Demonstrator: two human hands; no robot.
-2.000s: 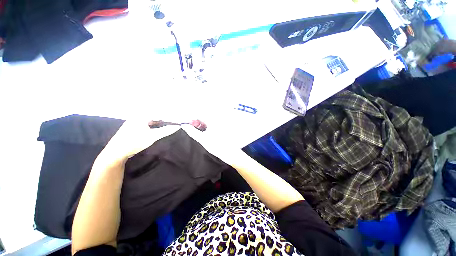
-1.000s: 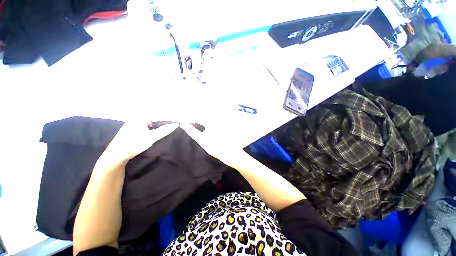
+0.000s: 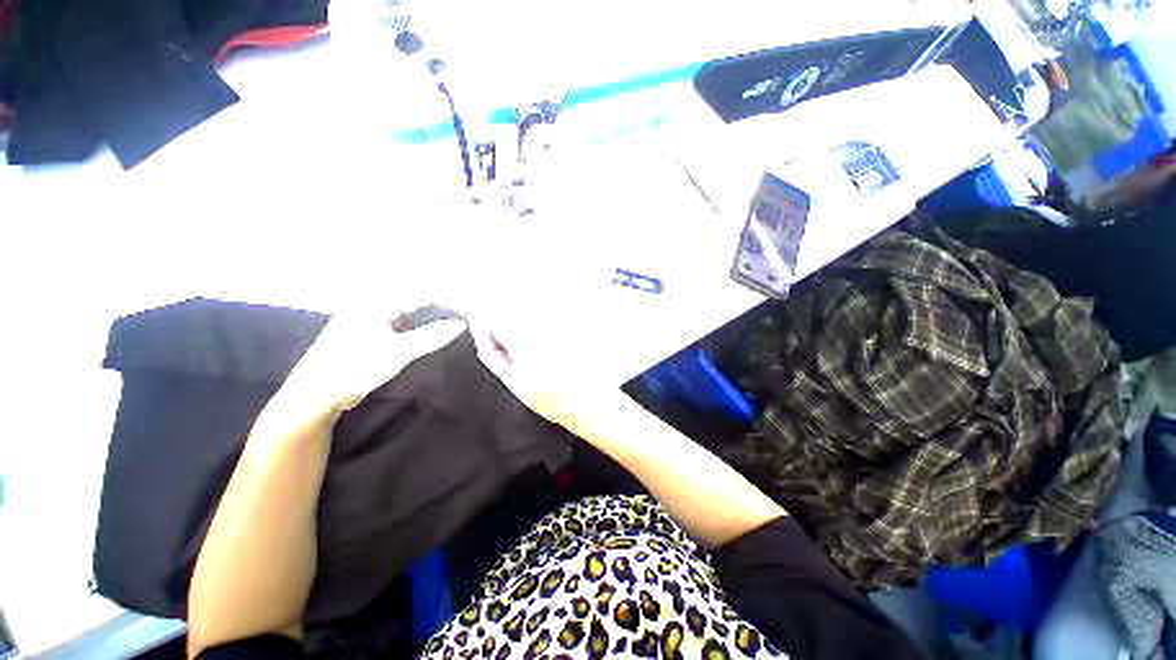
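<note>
A black garment piece [image 3: 413, 451] lies on the white table and hangs over the front edge toward my lap. My left hand [image 3: 368, 355] holds its top edge, with a dark bit of cloth showing at the fingertips. My right hand [image 3: 516, 368] is close beside it at the same edge, fingers bent against the cloth. Glare washes out both hands, so the fingertips are hard to make out. The needle area of the sewing machine [image 3: 484, 161] is beyond my hands, with no cloth seen under it. Small blue thread snips [image 3: 637, 281] lie right of my hands.
A smartphone [image 3: 771, 235] and a blue-and-white card [image 3: 867, 168] lie on the table at right. A large heap of plaid garments [image 3: 941, 400] is beside the table's right edge. Dark pieces with red [image 3: 142, 71] lie at back left. Part of another person [image 3: 1070, 258] shows at far right.
My hands have shifted slightly at the cloth edge; the dark bit at my right fingertips now shows less. The other person's hand at the upper right has moved away from the greenish cloth.
</note>
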